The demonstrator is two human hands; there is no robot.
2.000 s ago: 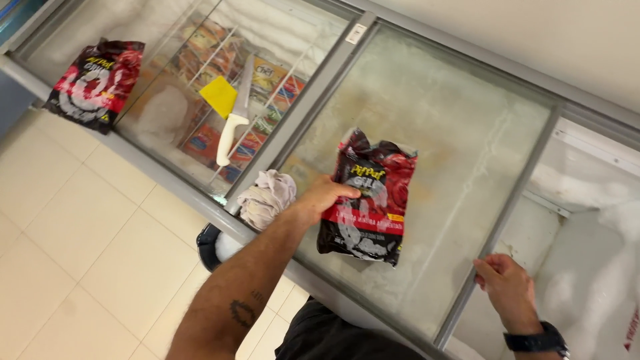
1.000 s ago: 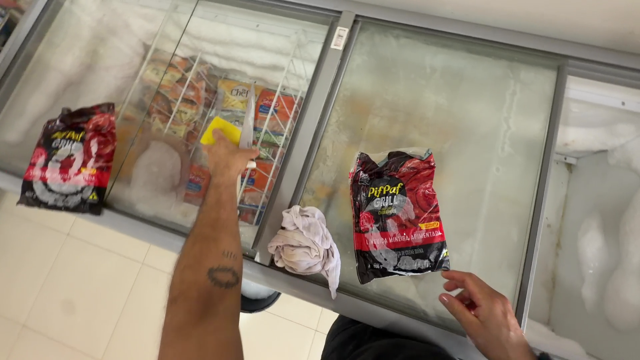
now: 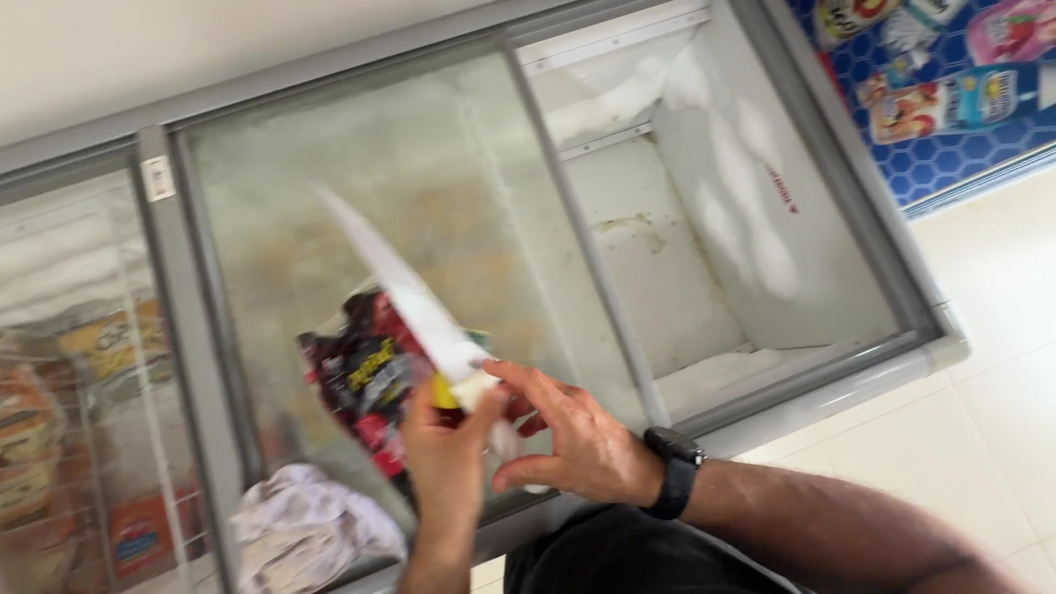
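A knife with a long blade (image 3: 404, 293) and a white handle is held up over the freezer's glass lid (image 3: 396, 181), its tip toward the upper left. My left hand (image 3: 454, 445) grips it where blade meets handle, with a bit of something yellow between hand and blade. My right hand (image 3: 569, 437), a black watch on its wrist, is beside the handle with fingers apart; whether it touches the handle is unclear. Partly behind the blade and my left hand, a red and black plastic food bag (image 3: 355, 379) lies on the glass.
A crumpled whitish cloth (image 3: 309, 528) lies at the freezer's front edge. Packaged food shows under the glass at left. On the right, the frosted freezer compartment (image 3: 660, 272) stands uncovered. Beyond it, packages (image 3: 932, 107) lie on a blue hexagon-patterned surface.
My left hand has brought the knife from the left glass lid to the middle one. My right hand has come beside the handle. The view has swung right.
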